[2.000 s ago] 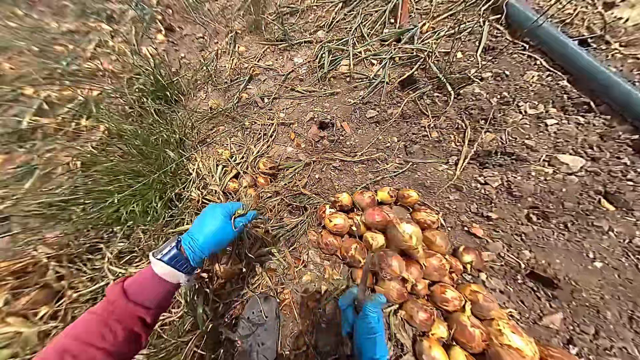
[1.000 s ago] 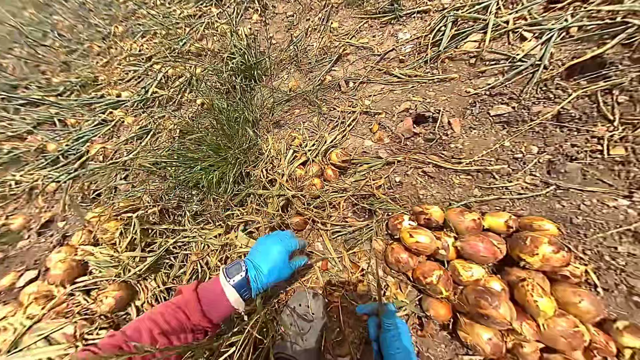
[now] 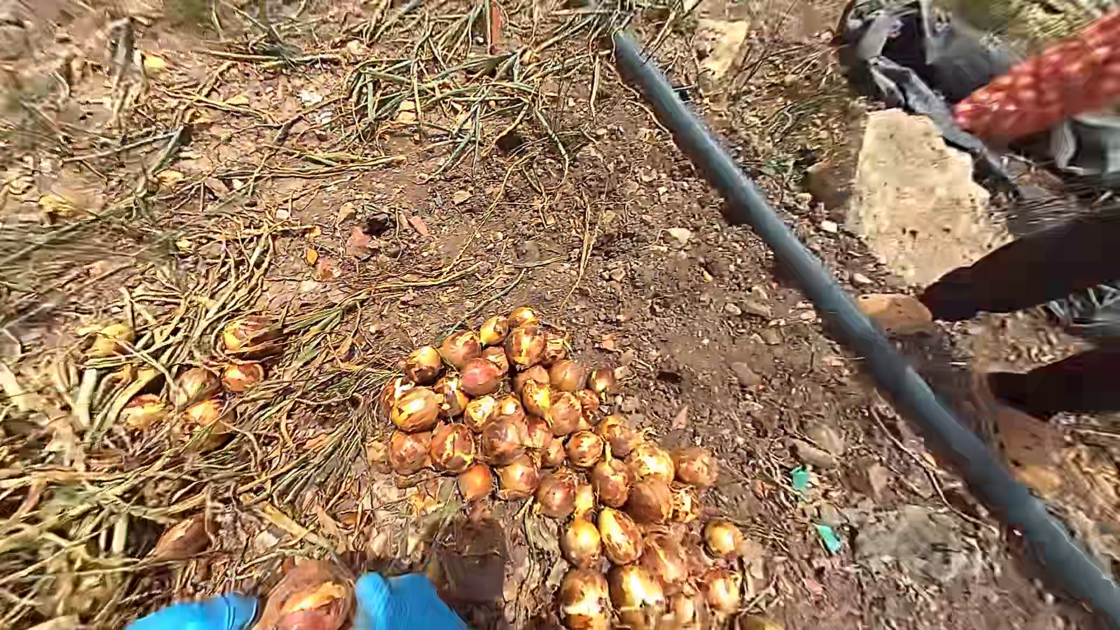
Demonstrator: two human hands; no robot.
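Blue gloves cover both of my hands at the bottom edge of the head view. Between them is an onion (image 3: 311,599). My left hand (image 3: 197,612) touches its left side, and my right hand (image 3: 407,604) lies against its right side; the fingers of both are mostly cut off by the frame. No blade shows. A pile of onions (image 3: 534,420) with brown and yellow skins lies on the soil just ahead and to the right. Several more onions (image 3: 206,411) rest among dry stalks on the left.
A grey pipe (image 3: 840,306) runs diagonally across the right side. Beyond it are a flat stone (image 3: 919,192), black plastic (image 3: 919,52) and another person's red sleeve (image 3: 1041,83) and dark-clothed legs (image 3: 1041,262). Cut green stalks (image 3: 446,96) lie farther ahead.
The view has swung to the right. My hands, apart one second ago, are now close together with an onion between them. The other person has come into view.
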